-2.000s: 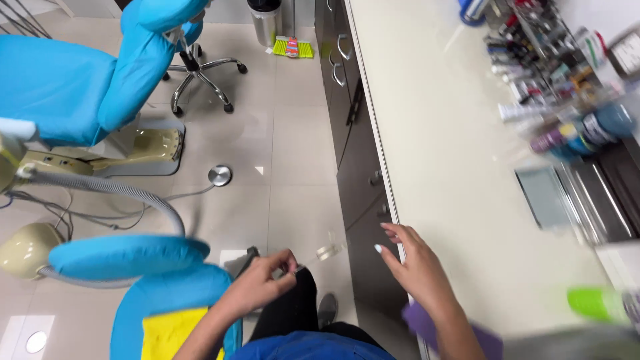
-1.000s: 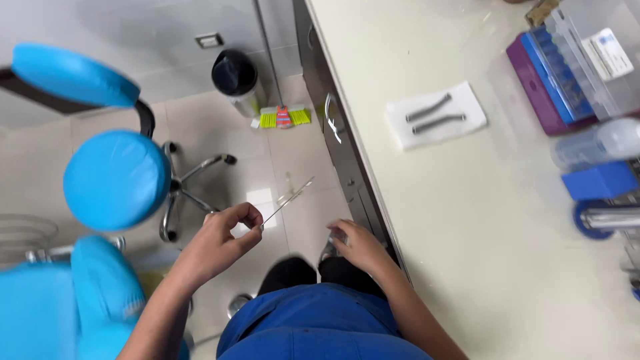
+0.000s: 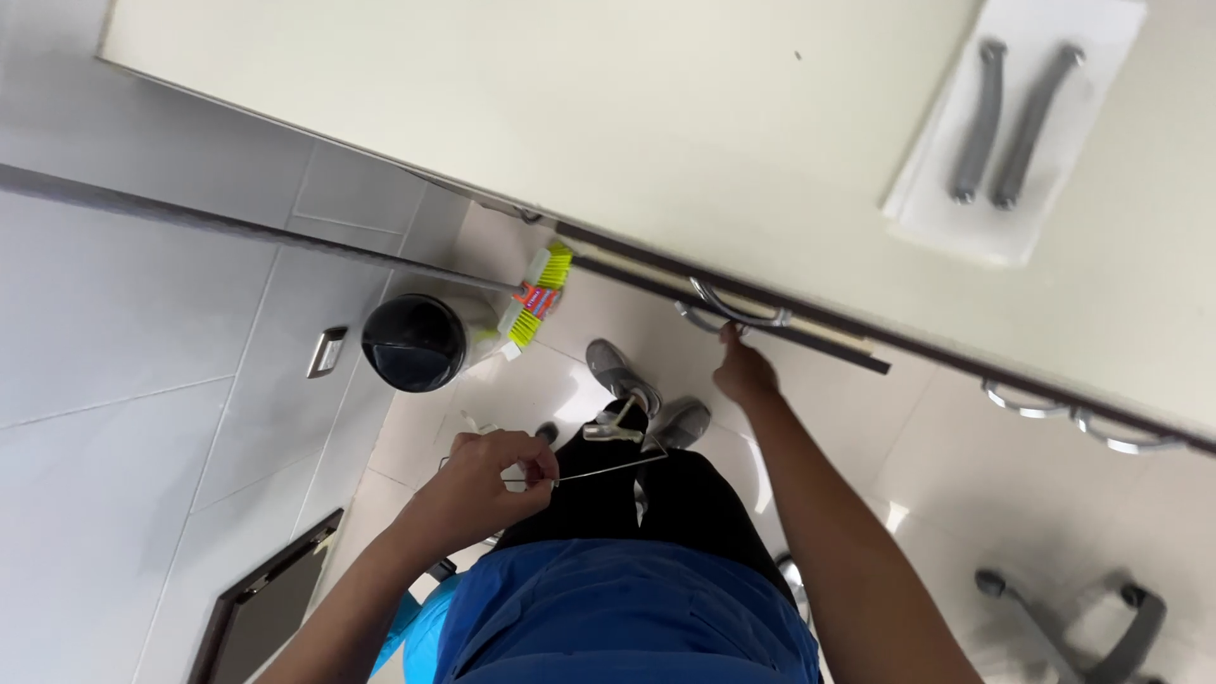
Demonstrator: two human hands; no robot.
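My left hand [image 3: 508, 475] pinches a thin bent metal wire frame [image 3: 613, 467] between thumb and fingers, over my dark trousers. A small shiny, partly clear piece [image 3: 613, 432] shows close to the wire's far end; whether it joins the wire I cannot tell. My right hand [image 3: 746, 370] reaches to a curved metal drawer handle [image 3: 698, 318] under the counter's front edge, its fingers at the handle. That drawer [image 3: 817, 347] stands pulled out a little. Another curved handle [image 3: 736, 306] is just above it.
Two grey dental handpieces [image 3: 978, 123] lie on white paper [image 3: 912, 204] on the pale countertop [image 3: 570, 114]. A black-lidded bin [image 3: 413, 342] and a broom with yellow bristles [image 3: 525, 328] stand by the tiled wall. A wheeled chair base [image 3: 1054, 617] is at lower right.
The view has turned strongly. My right hand has moved from near my body to the drawer handle, and a drawer has come partly out. My left hand still holds the wire.
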